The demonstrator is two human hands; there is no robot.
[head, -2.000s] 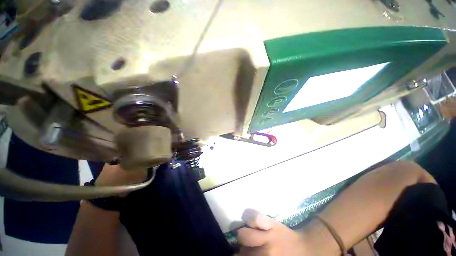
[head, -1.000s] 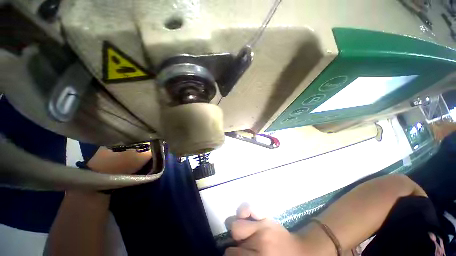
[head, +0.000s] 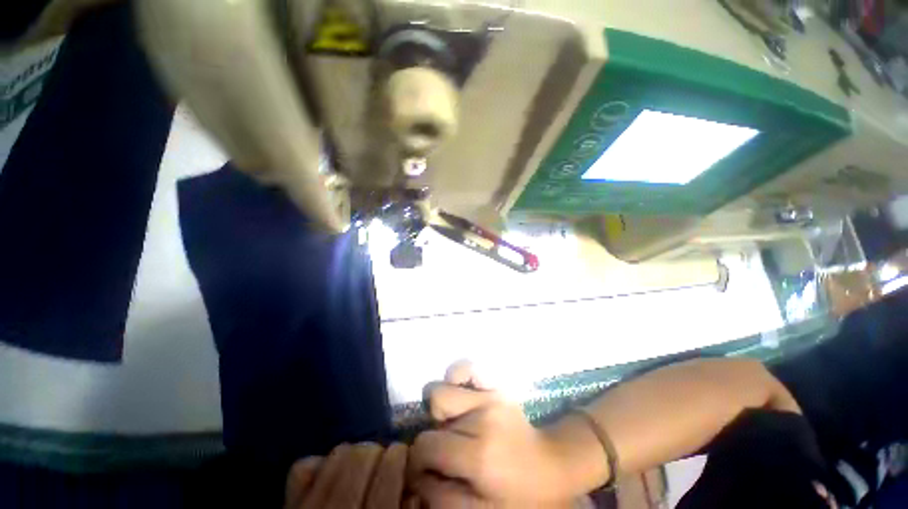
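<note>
A dark navy cloth panel lies on the white table, its right edge running from the needle area down to my hands. My right hand grips the cloth's near end at the table's front edge, fingers curled. My left hand is beside it, touching, with curled fingers on the same cloth end; it is partly cut off by the bottom of the picture. The sewing machine head stands above. The presser foot and needle are blurred by glare.
Another navy piece lies on the table at the left. Red-edged snips lie right of the needle. A small black knob sits beside the foot. The green control panel is at the upper right, and a green ruler strip edges the table.
My left hand has moved from beneath the machine head back to the table's front edge, beside my right hand. The view has shifted, showing more of the table and cloth at the left.
</note>
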